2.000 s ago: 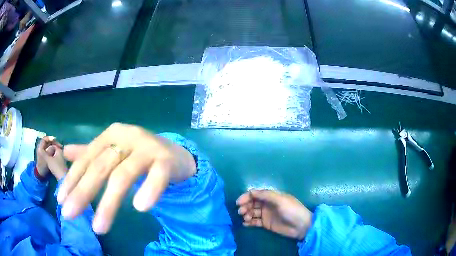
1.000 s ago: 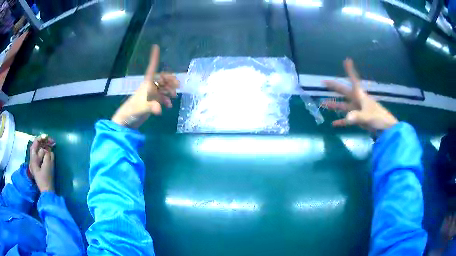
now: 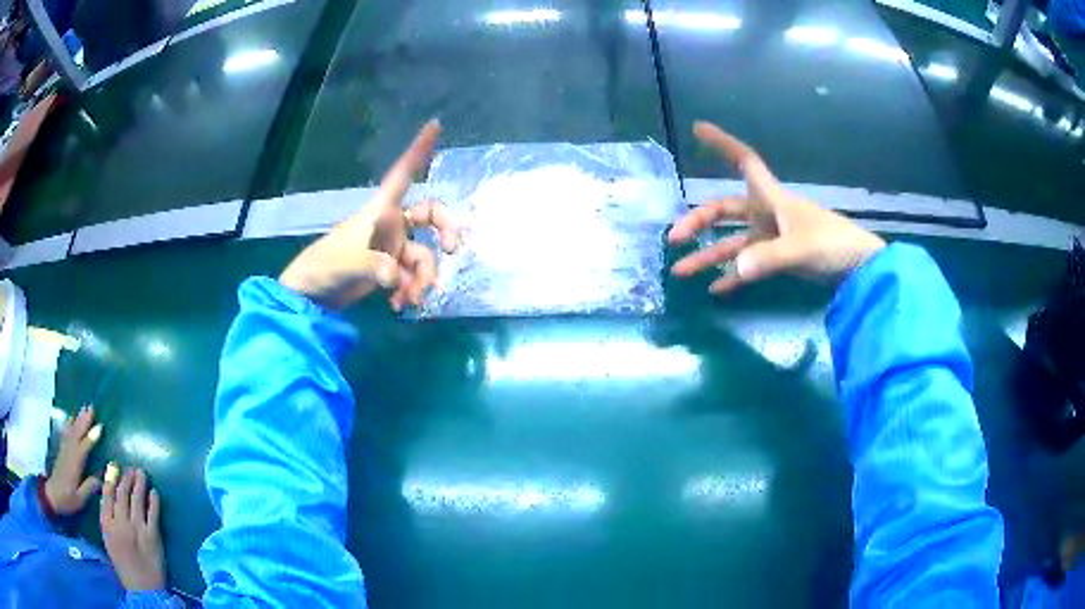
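Observation:
A flat clear plastic bag (image 3: pixel 553 232), glaring white in the middle, lies across the pale edging at the far side of the green bench. My left hand (image 3: pixel 375 244) is at the bag's left edge, index finger pointing up and away, the other fingers loosely curled. My right hand (image 3: pixel 785 226) is at the bag's right side, fingers spread and empty. Whether either hand touches the bag is unclear. Neither hand holds anything visible. The area behind my right hand, at the bag's right side, is hidden.
The shiny green bench (image 3: pixel 571 428) reflects the lights. Dark panels with pale edging (image 3: pixel 155 226) run beyond it. At the left, another person's hands (image 3: pixel 131 518) in blue sleeves rest on the bench, near a white round object (image 3: pixel 12 345). A dark object (image 3: pixel 1057 345) is at the right edge.
My hands have moved from low over the bench to both sides of the bag, and my right hand has come inward. The neighbour's clasped hands are now apart. The pliers no longer show.

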